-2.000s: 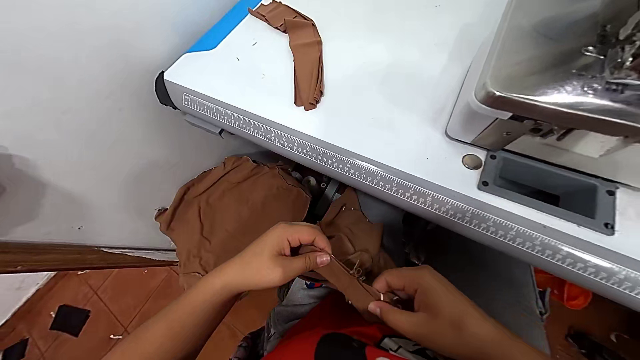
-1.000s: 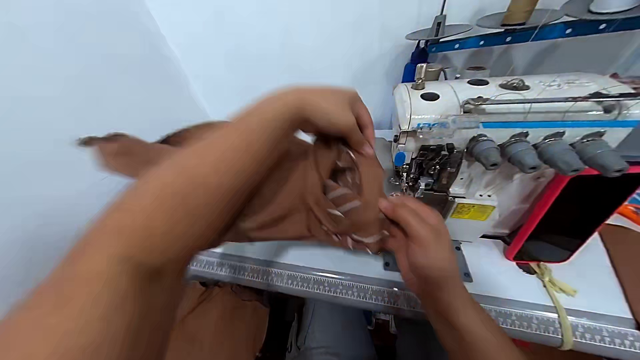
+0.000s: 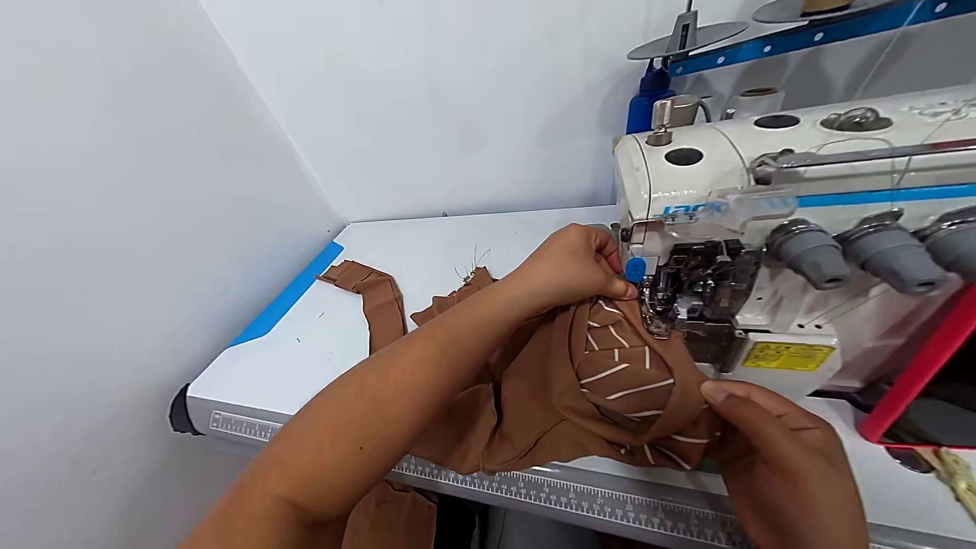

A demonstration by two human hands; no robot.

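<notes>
A brown fabric garment point(image 3: 534, 404) with a round opening lies over the table's front edge, its edge at the presser foot point(image 3: 657, 329) of a white Jack overlock sewing machine point(image 3: 686, 183). White stripes show on the cloth inside the opening. My left hand point(image 3: 583, 263) pinches the garment's upper edge just left of the needle area. On the near right side of the opening, my right hand point(image 3: 785, 450) holds the band between thumb and fingers. My left forearm hides part of the cloth.
A folded brown fabric strip point(image 3: 381, 301) lies on the white table point(image 3: 297, 366) at left. A ruler tape point(image 3: 564, 496) runs along the front edge. A red-framed object point(image 3: 923, 374) stands at right; a blue bottle point(image 3: 648, 99) is behind the machine. More brown cloth point(image 3: 390, 518) hangs below.
Both hands were working a brown piece low in front of the table; now they hold the garment at the machine's foot. The view has swung up to the machine.
</notes>
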